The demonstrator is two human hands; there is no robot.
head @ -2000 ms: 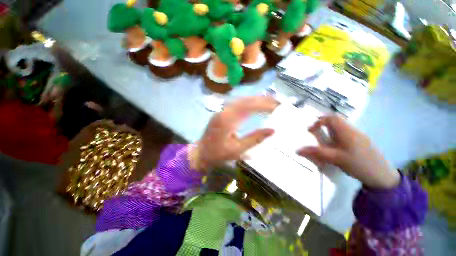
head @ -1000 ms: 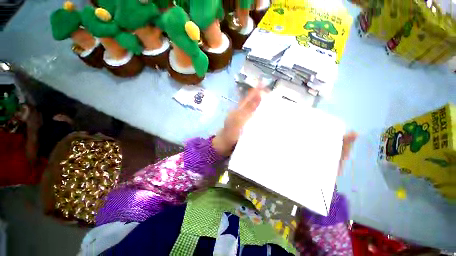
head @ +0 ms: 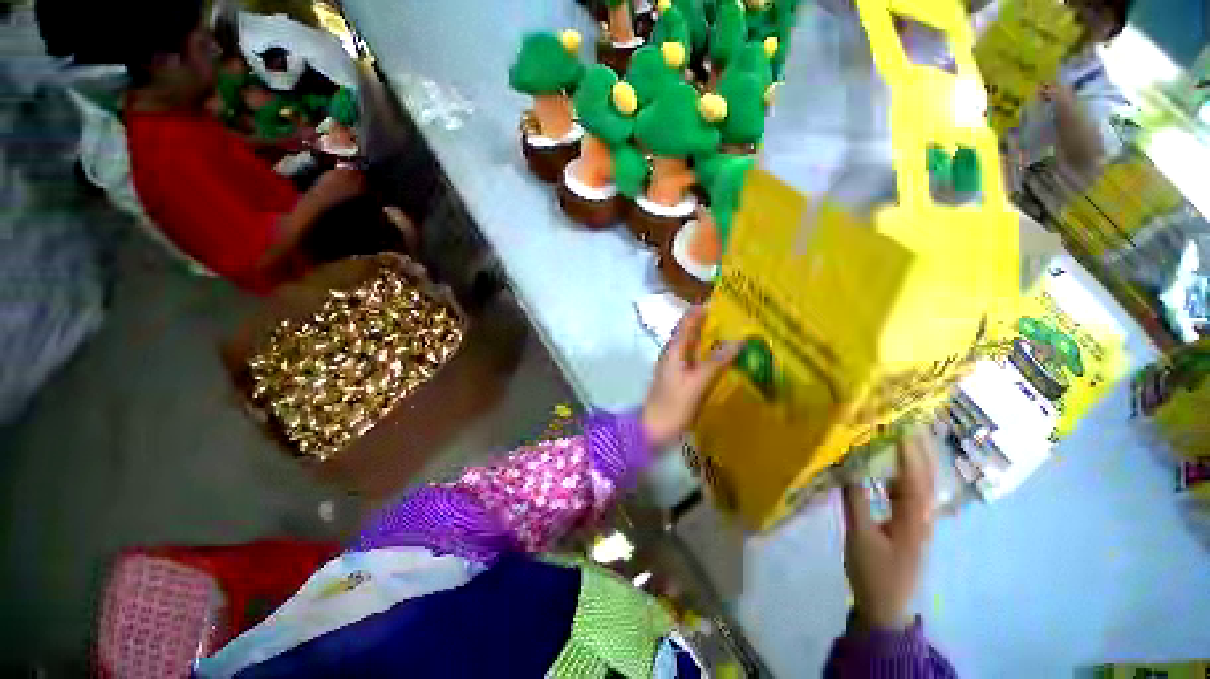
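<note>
A yellow gift box (head: 809,285) is held tilted above the table in front of me, with one panel standing out and the long yellow handle panels (head: 936,120) pointing away from me. My left hand (head: 687,381) grips its near left side, fingers at the panel edge. My right hand (head: 892,537) holds its lower right edge, fingers partly behind or against the box, slightly blurred. Plush potted trees (head: 670,133) stand in rows behind the box, which hides some of them.
A stack of flat blanks (head: 1081,378) lies right of the box on the pale table (head: 531,265). A carton of gold pieces (head: 358,365) stands on the floor at left beside a person in red (head: 199,186). Another person is at the far right. More yellow boxes (head: 1181,411) are at the right edge.
The blank, white side up before, now shows yellow and is raised, partly opened into a box between both hands. The view has swung left, bringing the person in red into sight.
</note>
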